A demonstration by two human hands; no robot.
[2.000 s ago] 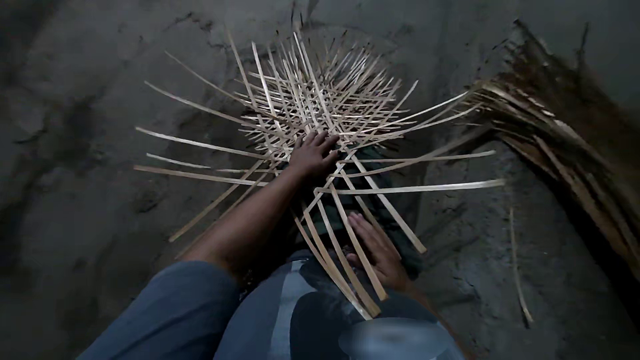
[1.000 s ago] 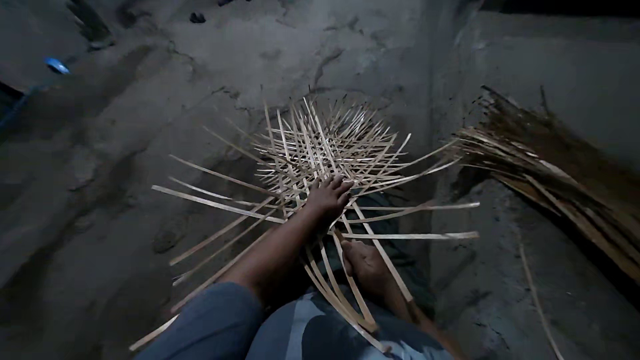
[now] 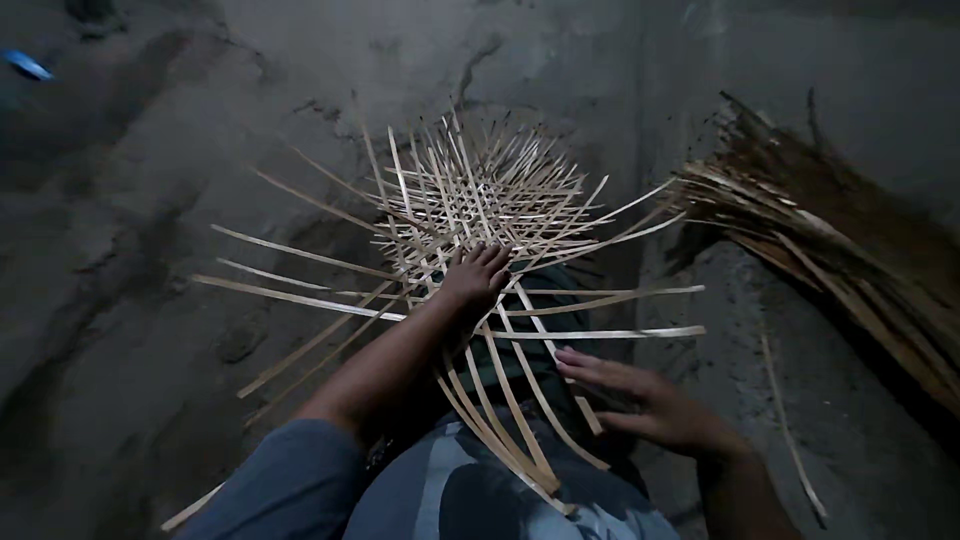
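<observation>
A lattice of flat split-bamboo or cane strips (image 3: 480, 199) lies in front of me, woven with open gaps, its long loose ends fanning out on all sides. My left hand (image 3: 478, 274) rests palm down on the near part of the weave, fingers spread over the crossings. Several strip ends (image 3: 521, 405) curve down toward my lap. My right hand (image 3: 637, 397) is at the right of these ends, fingers apart, its fingertips beside or touching one strip; I cannot tell whether they touch. It grips nothing.
A large bundle of loose strips (image 3: 840, 240) lies on the floor at the right. One single strip (image 3: 787, 427) lies nearer, below the bundle. The grey floor (image 3: 135, 225) is rough and stained. A small blue object (image 3: 28, 65) is at the upper left.
My right hand has moved to the right, away from the near strip ends beside my left hand, and its fingers have spread. My left hand stays on the weave.
</observation>
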